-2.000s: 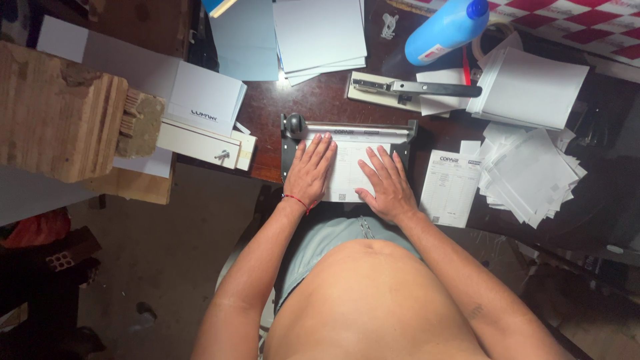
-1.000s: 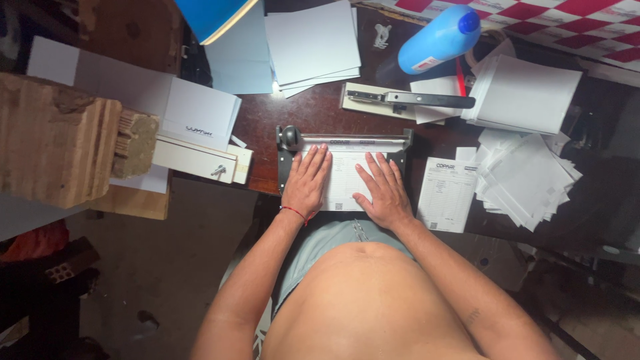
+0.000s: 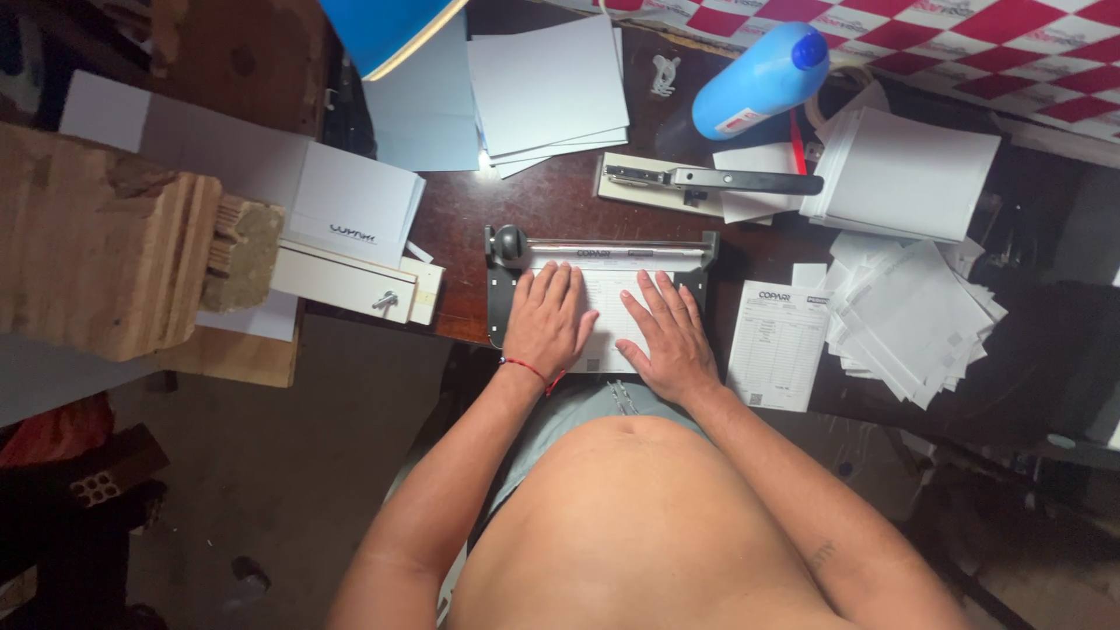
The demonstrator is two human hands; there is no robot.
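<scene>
A printed paper form point(image 3: 604, 319) lies on a black rotary paper trimmer point(image 3: 495, 289), its top edge under the metal rail. My left hand point(image 3: 549, 324), with a red string bracelet at the wrist, rests flat on the form's left part. On its right part my right hand point(image 3: 669, 337) lies palm down with the fingers spread. The trimmer's round black cutter knob point(image 3: 509, 241) sits at the left end of the rail. Right of the trimmer is a similar printed form point(image 3: 777, 346), touched by neither hand.
Behind the trimmer lies a long-arm stapler point(image 3: 665, 182), with a blue bottle point(image 3: 759, 80) beyond it. Paper stacks point(image 3: 910, 175) and loose printed sheets point(image 3: 914, 319) are at right. White sheets point(image 3: 551, 87) lie at the back. A wooden block structure point(image 3: 96, 241) stands at left.
</scene>
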